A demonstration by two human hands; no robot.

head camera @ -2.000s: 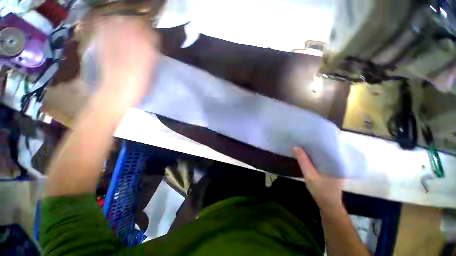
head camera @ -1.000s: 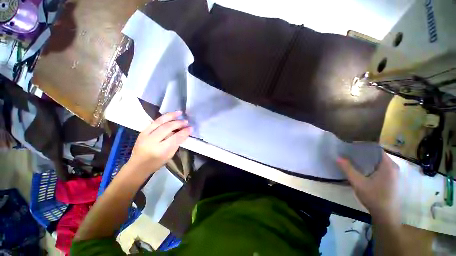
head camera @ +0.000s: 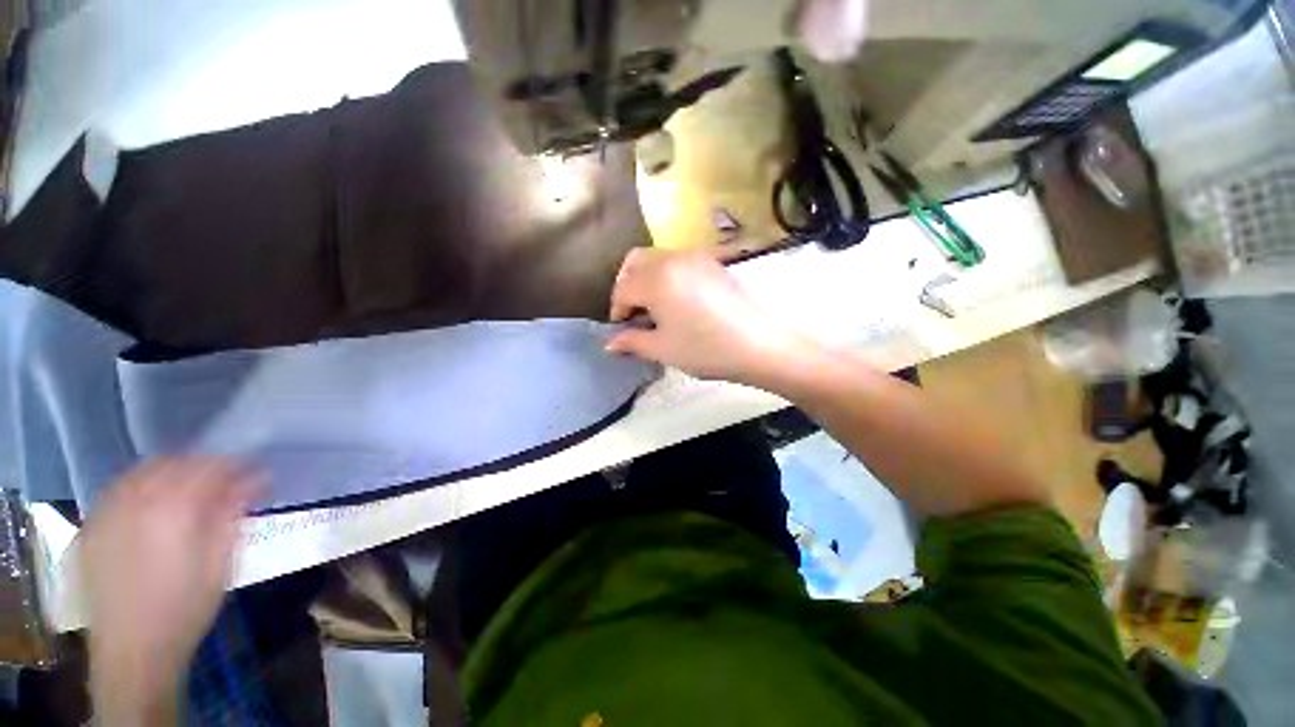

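The pale grey-blue lining piece (head camera: 384,405) lies along the front of the table, with a thin dark edge showing under its curved front side. The dark fabric panel (head camera: 284,213) lies flat behind it, reaching the lamp glow by the needle. My right hand (head camera: 689,313) has its fingers bent on the right tip of the lining and pinches it. My left hand (head camera: 164,533) is blurred at the lower left, over the lining's front edge; whether it grips the cloth cannot be told.
The sewing machine head (head camera: 568,71) stands above the panel. Black-handled scissors (head camera: 824,192), green snips (head camera: 944,227) and a small bent metal piece (head camera: 937,296) lie to the right. A control panel (head camera: 1101,85) is at the upper right, above a brown scrap (head camera: 1094,199).
The view has swung right, bringing the control panel in. My right hand has gone from lying on the lining's right end to pinching its tip. My left hand now shows blurred near the front edge.
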